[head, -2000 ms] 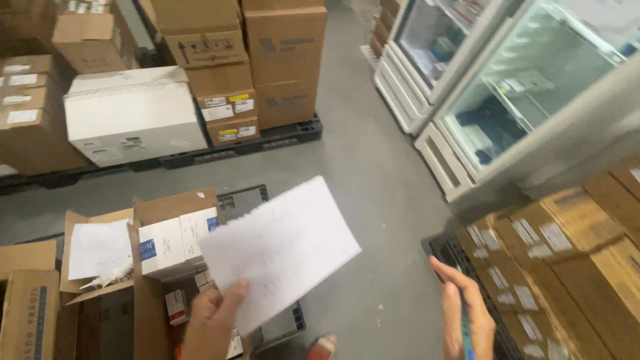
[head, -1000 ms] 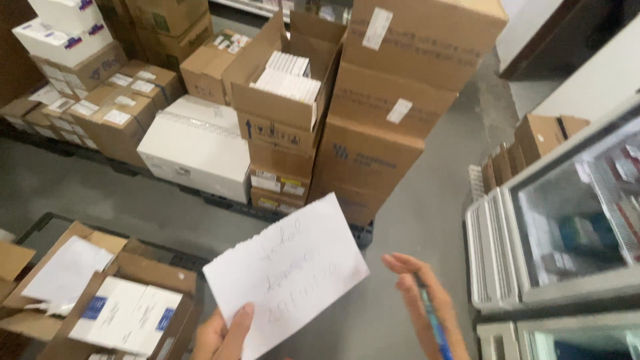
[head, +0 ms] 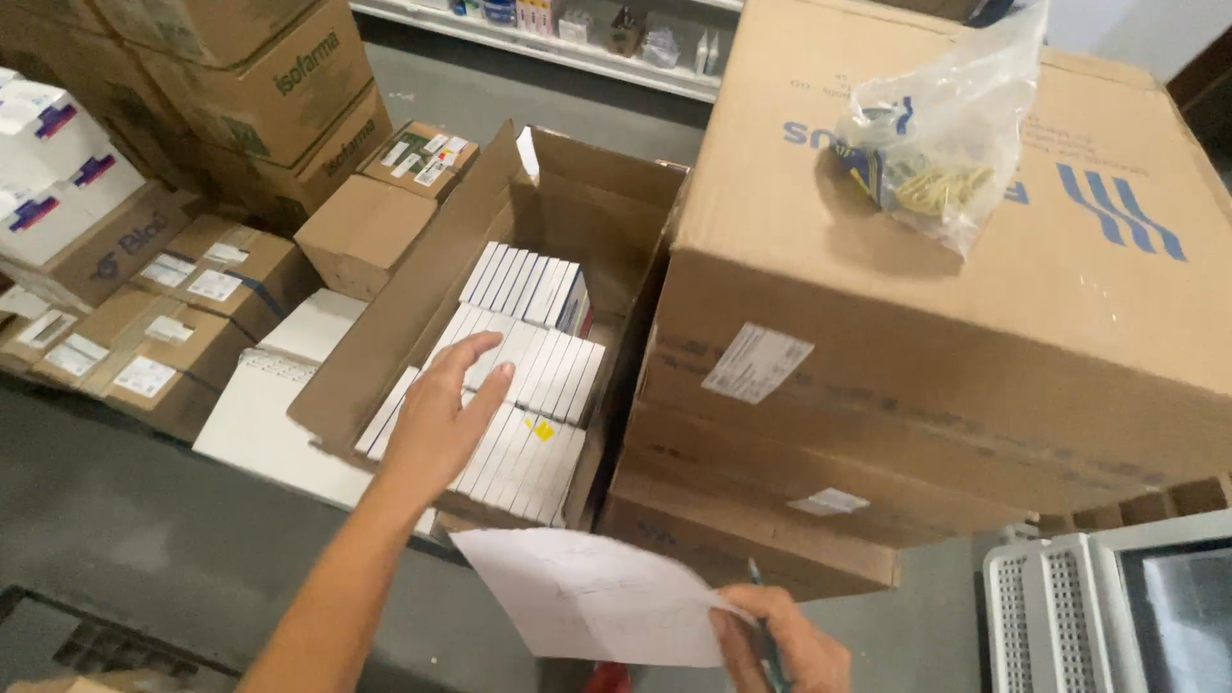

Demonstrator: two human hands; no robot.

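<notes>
My left hand (head: 448, 414) reaches over an open cardboard box (head: 356, 366), thumb and fingers apart above the rows of slim white cartons (head: 563, 371) packed in it. Whether a fingertip touches a carton I cannot tell. A small yellow mark shows on one of the nearer cartons. Below the box, my right hand (head: 780, 640) grips the right edge of a white sheet of paper (head: 597, 597) with handwriting on it. A pen (head: 767, 635) is held in the same hand.
Large cardboard boxes (head: 924, 337) are stacked on the right, with a clear plastic bag of rubber bands (head: 938, 164) on top. More cartons (head: 217, 274) and a white box (head: 279, 433) lie at left. Behind is a stocked shelf (head: 577, 43); a white appliance (head: 1049, 616) stands lower right.
The paper, held in my left hand before, is now in my right hand with the pen. My left hand is now over the open box of cartons. The view has moved closer to the stacked boxes.
</notes>
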